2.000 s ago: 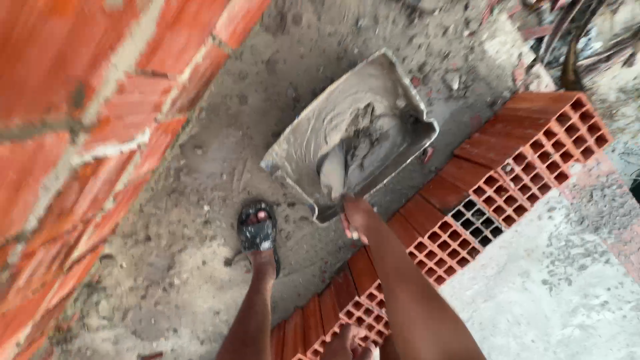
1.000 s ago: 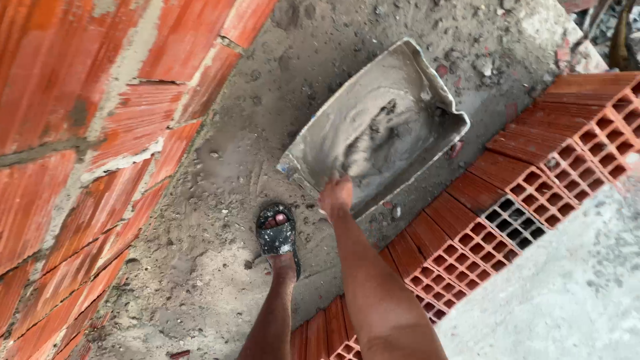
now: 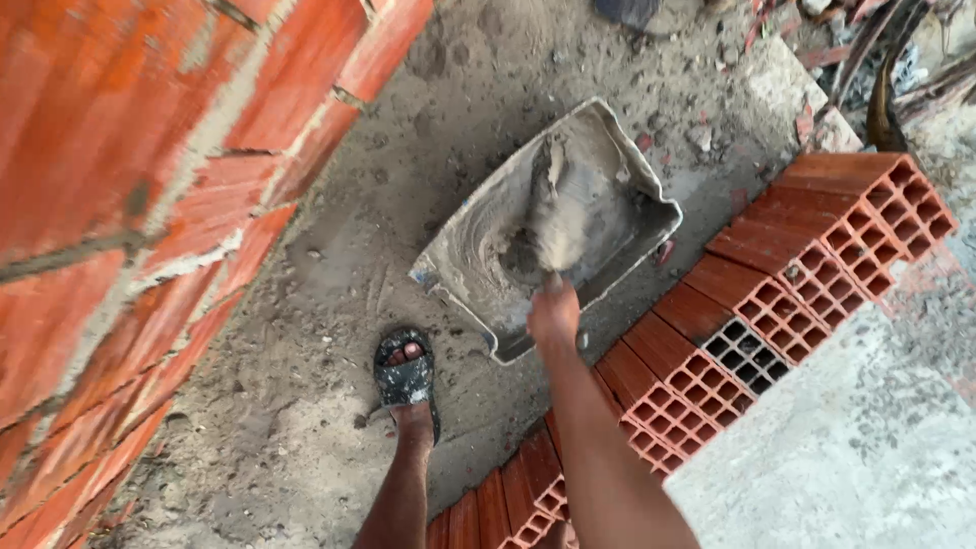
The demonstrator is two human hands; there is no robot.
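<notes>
My right hand (image 3: 554, 314) grips the handle of a trowel (image 3: 563, 232) at the near rim of a mortar tub. The trowel's blade is blurred, with grey mortar on it, over the middle of the tub. Wet mortar (image 3: 480, 255) is spread in the tub (image 3: 624, 263), which looks like a cut-open container with a bent, mortar-caked rim. My left hand is out of view.
A hollow clay brick wall (image 3: 252, 183) with mortar joints rises at the left. Stacked hollow bricks (image 3: 686, 301) run diagonally at the right, beside a pale concrete surface (image 3: 846, 427). My sandaled foot (image 3: 406, 374) stands near the tub. Rubble (image 3: 831, 53) lies upper right.
One second ago the trowel was not distinctly visible and my right hand was at the tub's near left end. Now the hand is farther right along the rim, and the blurred blade shows over the mortar.
</notes>
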